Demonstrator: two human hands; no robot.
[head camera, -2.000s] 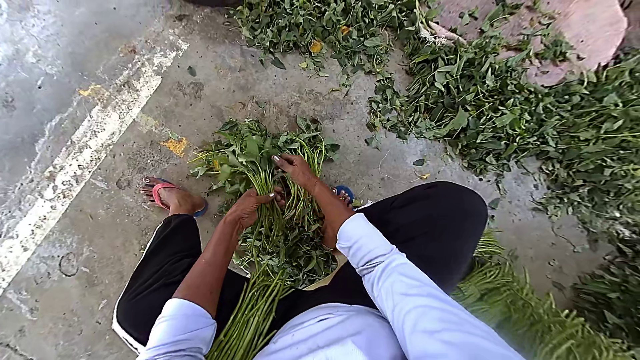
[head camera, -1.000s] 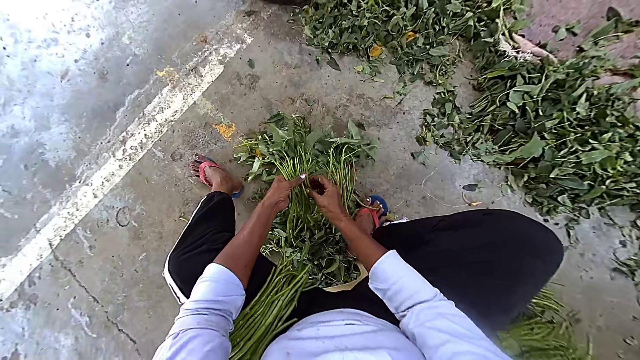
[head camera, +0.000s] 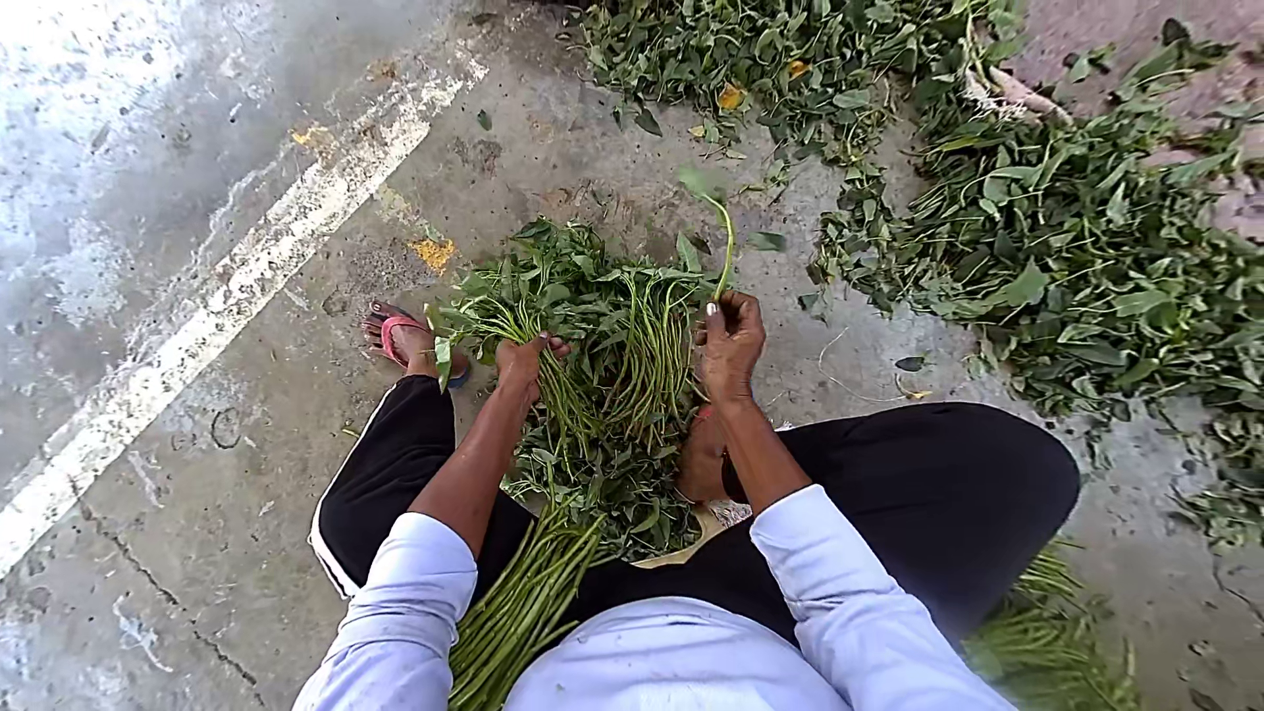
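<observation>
My left hand (head camera: 525, 363) is closed around a bunch of leafy green stems (head camera: 553, 380), leaves pointing away from me. To its right, my right hand (head camera: 731, 331) pinches a single leafy stem (head camera: 729, 237) that stands out above the fingers. Between the hands another row of thin stems (head camera: 647, 355) lies on a heap of dark green leaves (head camera: 632, 494). Long bare green stalks (head camera: 528, 602) rest against my left thigh.
Loose leafy greens (head camera: 1047, 247) cover the concrete floor at the upper right, beside a pinkish slab (head camera: 1086, 44). More stems (head camera: 1057, 642) lie beyond my right knee. A worn white line (head camera: 247, 267) crosses the floor at left. My sandaled feet flank the heap.
My hands were close together over the stems and have moved apart. The right one now holds a single stem out to the right, while the left one grips a bunch.
</observation>
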